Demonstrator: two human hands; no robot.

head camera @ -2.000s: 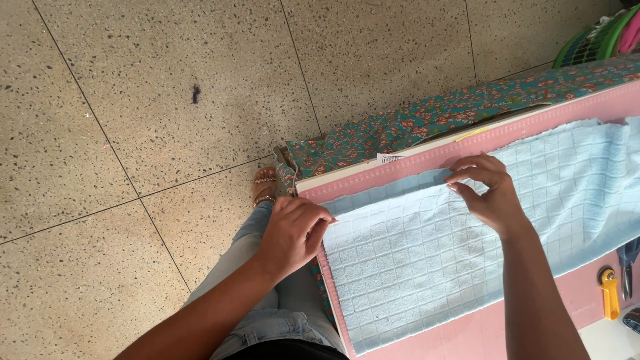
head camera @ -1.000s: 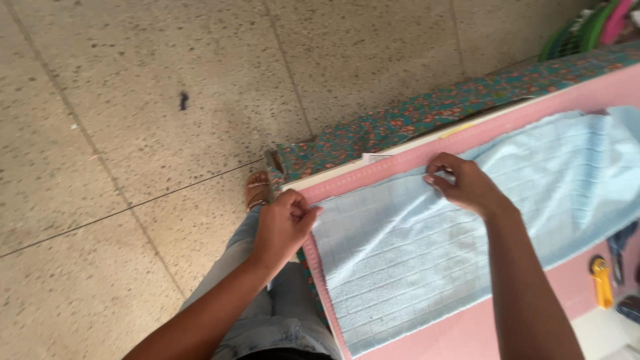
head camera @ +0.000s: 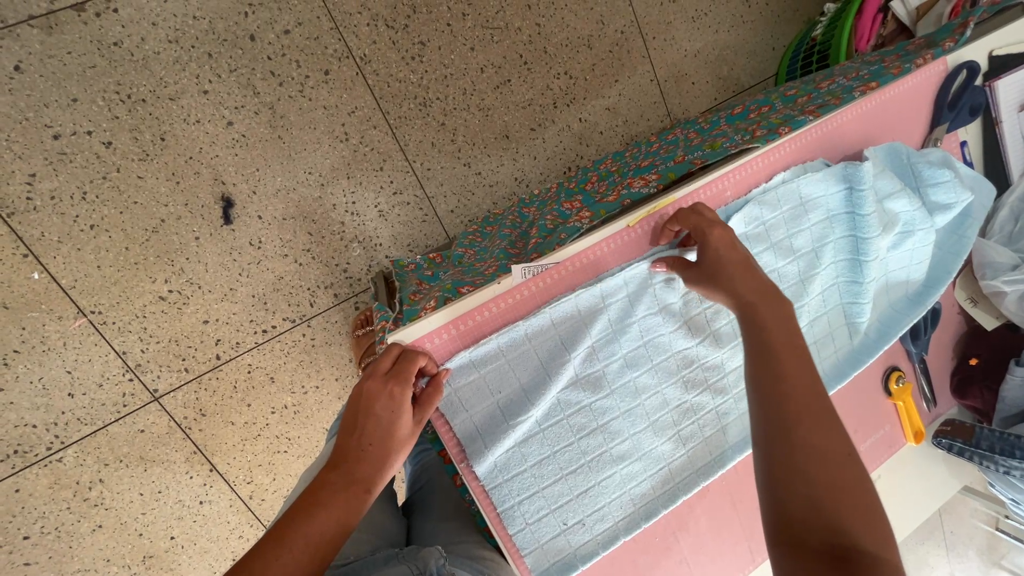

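Observation:
A light blue fabric with a grid pattern [head camera: 608, 400] lies folded lengthwise over a pink cutting mat [head camera: 712, 520]. My left hand [head camera: 396, 400] pinches its near left corner between thumb and fingers, at the mat's corner. Farther right along the same long edge, my right hand [head camera: 704, 256] has its thumb and fingertips closed on the fabric's edge. A slanting crease runs through the cloth between my hands. Toward the right end the fabric is bunched in loose folds.
A yellow rotary cutter [head camera: 906, 408] and dark-handled scissors [head camera: 924, 344] lie right of the fabric. Larger scissors [head camera: 952, 104] rest at the mat's far end. Floral cloth [head camera: 560, 208] hangs along the table edge. A green basket [head camera: 820, 48] stands beyond, and folded denim [head camera: 980, 448] lies at right.
The darker blue strip that showed along the edge between my hands two seconds ago is now covered by the upper layer. Both hands remain at that edge.

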